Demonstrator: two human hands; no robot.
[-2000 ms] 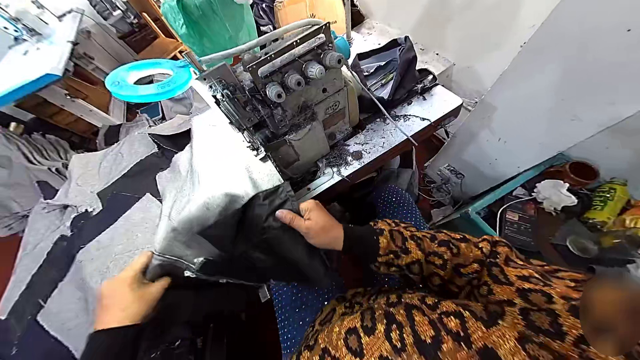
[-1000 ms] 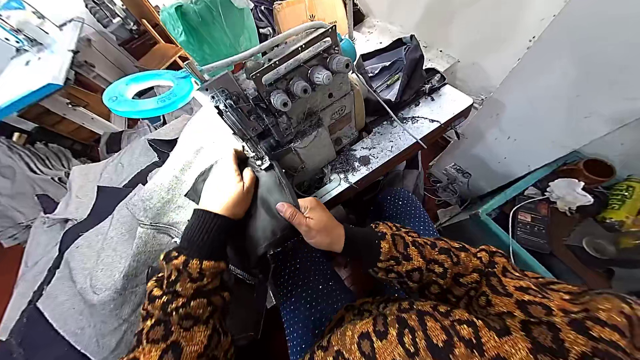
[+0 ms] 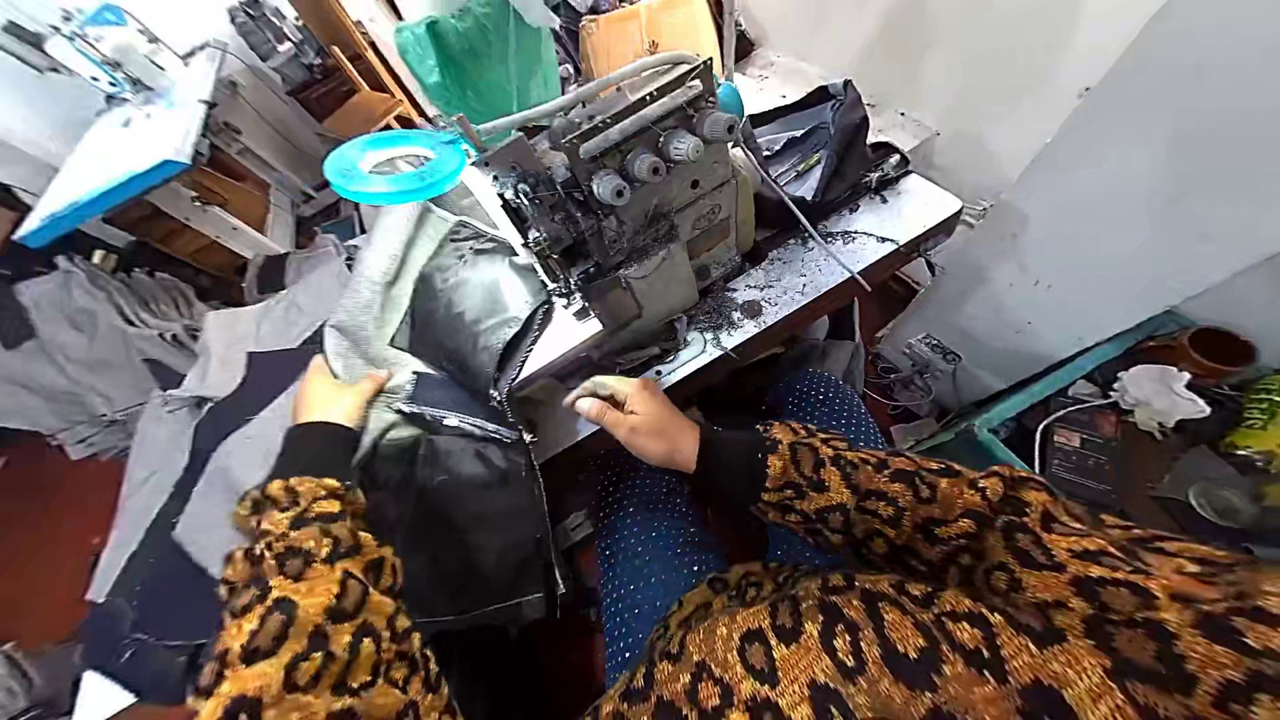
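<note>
My left hand grips the light grey part of a garment piece whose dark, shiny side faces up. The piece lies across the left end of the overlock sewing machine's table and hangs down in front. Its stitched edge runs from near the needle area of the overlock machine down to the lower hem. My right hand is in the air just right of that edge, below the machine, with fingers curled and thumb near the index finger; whether a thread is between them cannot be told.
A blue ring sits left of the machine head. Lint covers the white tabletop, with a dark fabric bag behind. Grey and navy cut pieces lie at left. A teal-edged tray with assorted items stands at right, near the wall.
My right hand has come off the dark fabric. My left hand has moved left, away from the machine, and holds the light grey part. The garment piece is now spread out more.
</note>
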